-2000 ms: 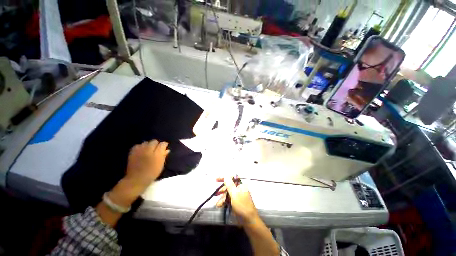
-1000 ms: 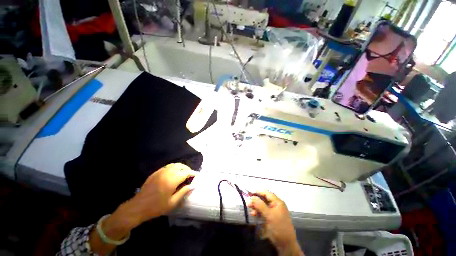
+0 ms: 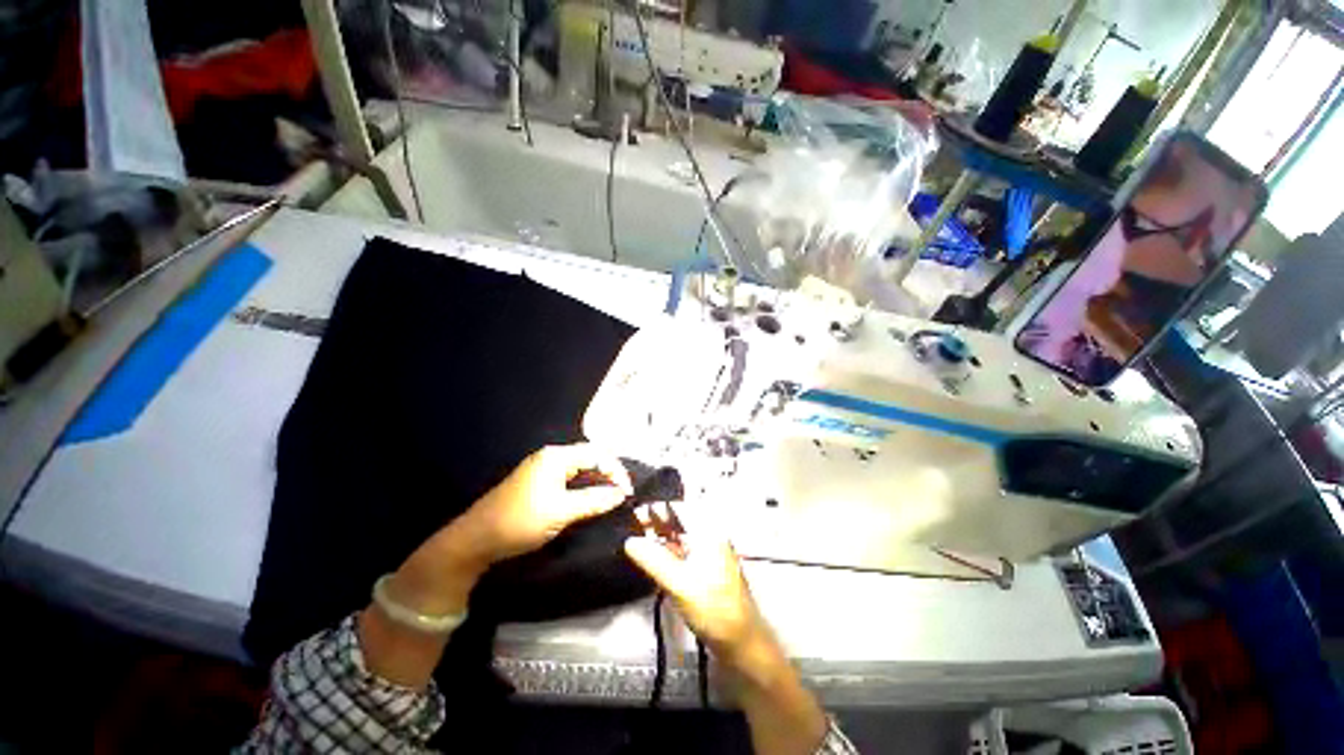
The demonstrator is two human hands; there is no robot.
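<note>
The black fabric [image 3: 442, 369] lies on the white table left of the machine head, its near part hanging over the front edge. My left hand [image 3: 538, 509] grips the fabric's right edge between thumb and fingers. My right hand [image 3: 705, 578] is close beside it, below the needle area, with its fingertips at the fabric's corner. The narrow black strip [image 3: 659, 649] hangs below my right hand over the table edge. The white JACK sewing machine [image 3: 884, 487] stands at the right. Glare hides the needle and presser foot.
A smartphone [image 3: 1142, 258] stands above the machine's right end. Blue tape [image 3: 170, 347] lies on the table's left. A clear plastic bag [image 3: 833, 185] and dark thread cones [image 3: 1020, 89] are behind. A white basket [image 3: 1083, 729] sits below the table at right.
My left hand has moved right and up, bringing the fabric's edge close to the needle area. My right hand has moved left and up to meet it, with the strip still hanging.
</note>
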